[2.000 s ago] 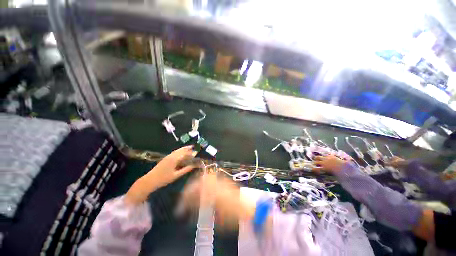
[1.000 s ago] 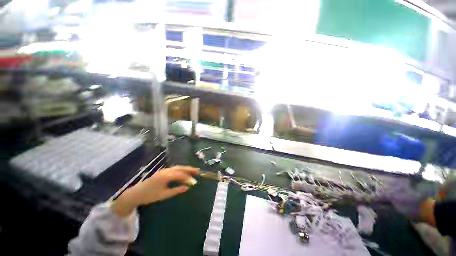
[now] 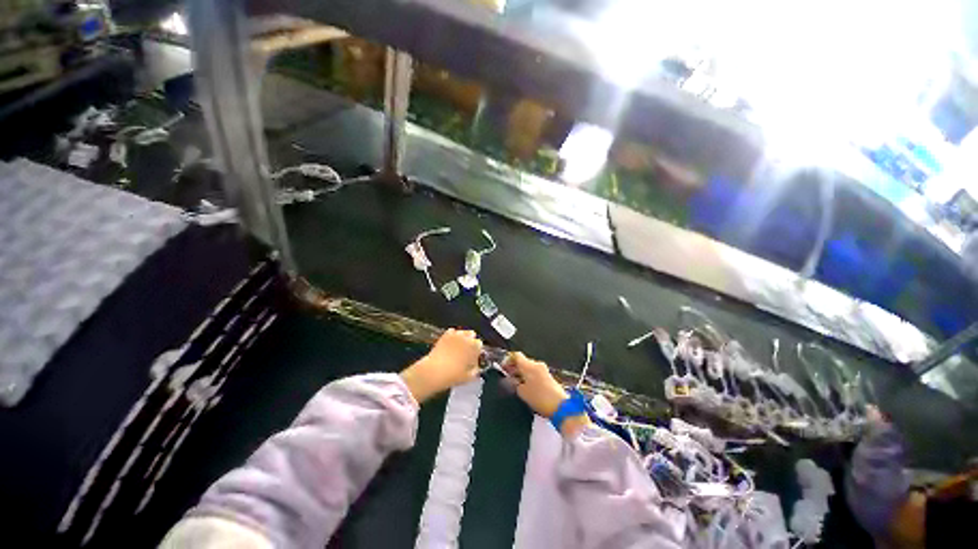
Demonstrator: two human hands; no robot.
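Observation:
My left hand (image 3: 453, 359) and my right hand (image 3: 528, 377) are close together at the belt's edge strip, above the far end of a row of white housing shells (image 3: 450, 463). Fingers of both hands are closed around a small piece between them; it is mostly hidden, and I cannot tell which part it is. My right wrist wears a blue band (image 3: 568, 409). Green circuit boards (image 3: 487, 305) wired to white cords lie on the belt just beyond my hands.
A pile of white cords and parts (image 3: 686, 461) lies right, over a pale sheet (image 3: 542, 483). Corded units (image 3: 729, 375) line the belt, with another person's sleeve (image 3: 876, 472) beside them. Blister trays (image 3: 80, 257) are stacked left. A metal post (image 3: 238, 139) stands at the belt.
My right hand, out of the picture one second ago, is back beside my left. My left hand has moved right to the shell row's far end. The view has tilted down.

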